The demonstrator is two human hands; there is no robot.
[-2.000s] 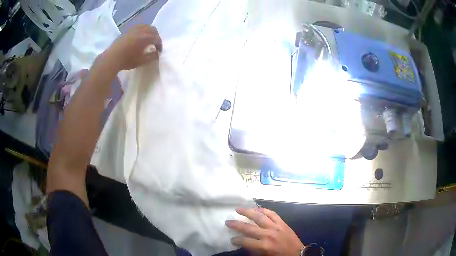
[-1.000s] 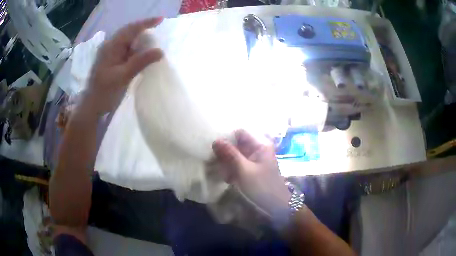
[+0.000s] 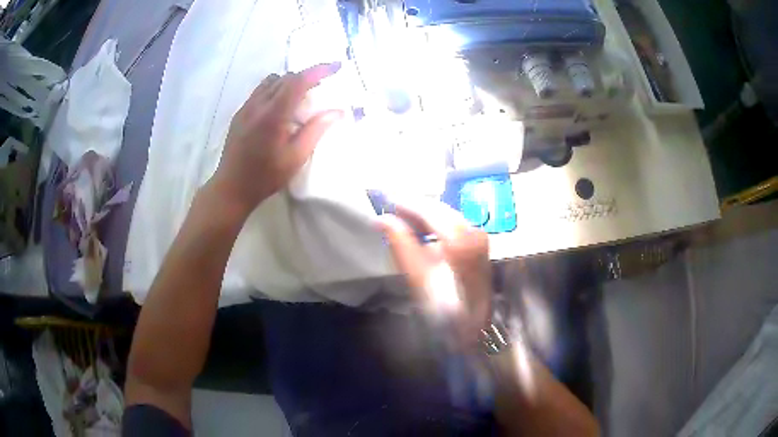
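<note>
The white fabric piece (image 3: pixel 328 235) lies bunched on the machine bed, its upper part washed out by glare. My left hand (image 3: pixel 271 141) rests on it, left of the needle area, thumb and fingers apart. My right hand (image 3: pixel 444 256) is blurred at the cloth's right front edge, fingers closed on it. A small dark shape shows at its fingertips; I cannot tell what it is. The sewing machine head (image 3: pixel 512 21) is at the top; glare hides the presser foot and needle. The blue plate (image 3: pixel 488 203) is just right of my right fingertips.
A crumpled cloth bundle (image 3: pixel 89 201) with pinkish-purple bits lies on the greyish-purple surface at left. An accessory tray (image 3: pixel 688 84) is at upper right. Cloth hangs below the table at lower left (image 3: pixel 55 384). White pieces (image 3: pixel 742 393) lie at lower right.
My left hand has moved right, onto the cloth near the needle area. The fabric has gone from lifted to lying on the bed. The view has shifted, so the machine sits higher.
</note>
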